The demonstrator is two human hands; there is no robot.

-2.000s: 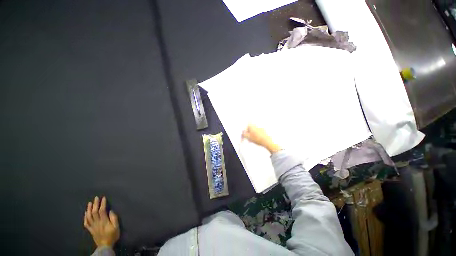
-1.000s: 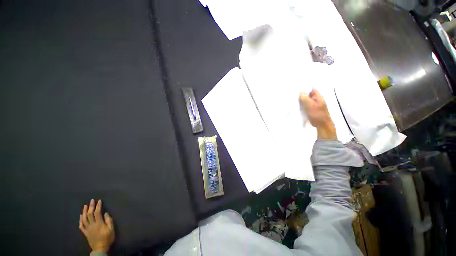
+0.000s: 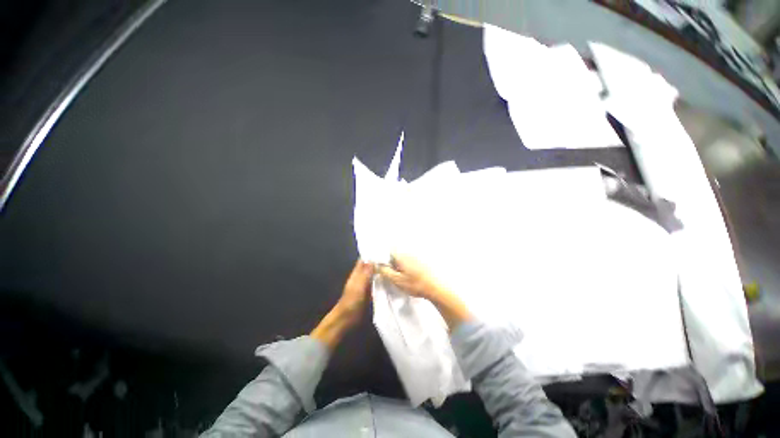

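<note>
A white paper pattern sheet [image 3: 419,342] is held up in front of me, bent along its length, with pointed corners at its far end. My left hand [image 3: 353,289] grips its left edge. My right hand [image 3: 410,278] grips it just to the right, close beside my left hand. More white pattern sheets [image 3: 582,274] lie stacked to the right. The dark cloth [image 3: 214,205] spreads under and left of the held sheet. The two bar weights are not visible.
Other white sheets [image 3: 556,94] lie at the far right. A long white paper length [image 3: 718,325] runs along the right side. Grey-mauve scraps [image 3: 671,385] show at the stack's near edge. A small dark object [image 3: 424,21] stands at the far edge. A silver rail [image 3: 64,98] curves at upper left.
My right hand has moved left from the stack with a sheet. My left hand has come off the cloth to the sheet. The view has shifted, showing more of the far edge.
</note>
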